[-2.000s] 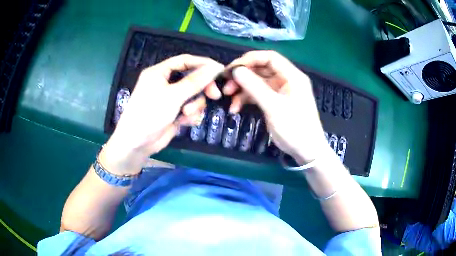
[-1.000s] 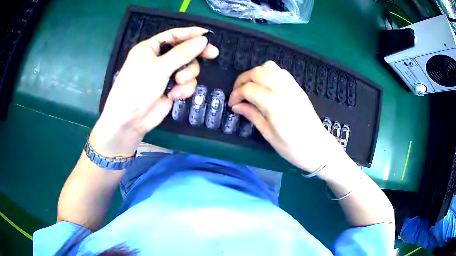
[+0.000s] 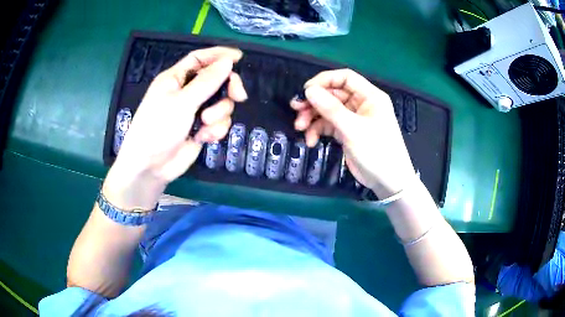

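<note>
A black foam tray [image 3: 266, 105] lies across the mat with a near row of grey oblong housings [image 3: 256, 152]. My left hand [image 3: 179, 111], above the tray's left part, is curled around dark pieces that show between its fingers. My right hand [image 3: 350, 121], above the tray's right half, pinches a small black insert [image 3: 302, 96] between thumb and forefinger. Both hands are raised and apart. They hide parts of both rows. Several near housings between the hands show round or oval openings.
An open clear plastic bag [image 3: 285, 25] with black pieces lies beyond the tray. A white-grey air blower [image 3: 514, 59] stands at the right. Dark stacked trays [image 3: 21, 68] are at the left edge. Blue fabric [image 3: 526, 282] shows at the lower right.
My right hand has risen from the near row, and a small black insert now shows in its fingertips. My left hand stays closed over its pieces. The whole view has shifted slightly.
</note>
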